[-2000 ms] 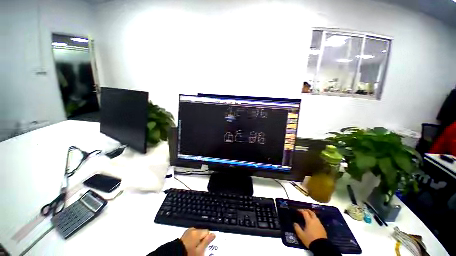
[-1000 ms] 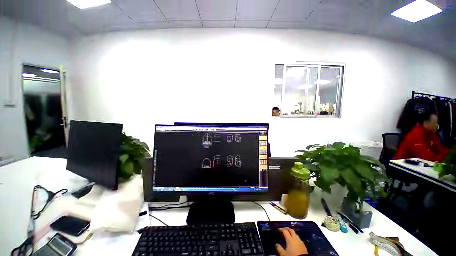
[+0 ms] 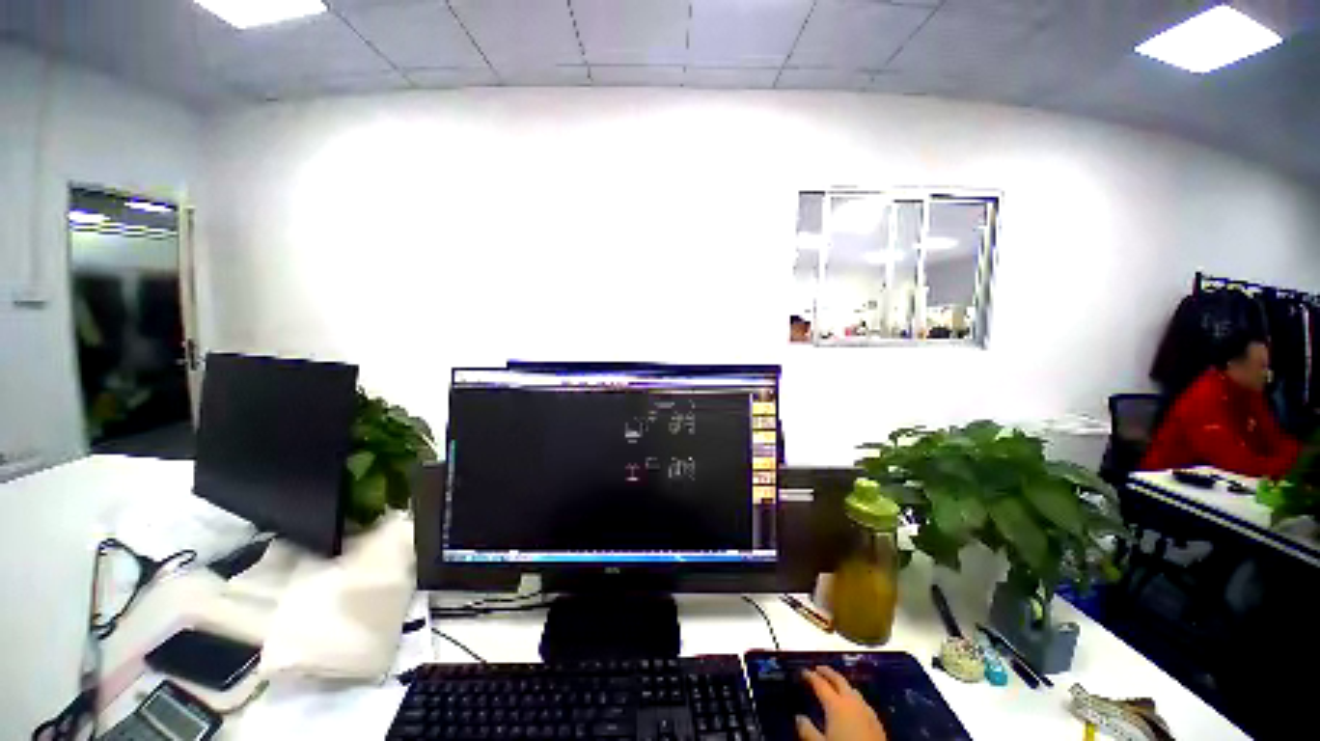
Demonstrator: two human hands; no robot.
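My right hand [image 3: 843,709] rests on the dark mouse pad [image 3: 915,692], cut off by the bottom edge. The mouse under it is hidden. My left hand is out of the picture. The black keyboard [image 3: 572,701] lies left of the pad, below the screen. The monitor [image 3: 601,471] shows a black work area with small white and red outlines right of its middle and an orange-yellow tool strip at its right.
A second monitor [image 3: 275,446], white cloth [image 3: 340,608], phone [image 3: 203,657] and calculator [image 3: 164,717] are at left. A bottle [image 3: 866,572], plant [image 3: 999,500] and tape measure [image 3: 1118,712] are at right. A person in red [image 3: 1213,420] sits at another desk. A window [image 3: 898,268] is behind.
The view has tilted up and right since the oldest frame, and my left hand has left the picture. The outlines on screen are smaller and have shifted. My right hand stays on the pad.
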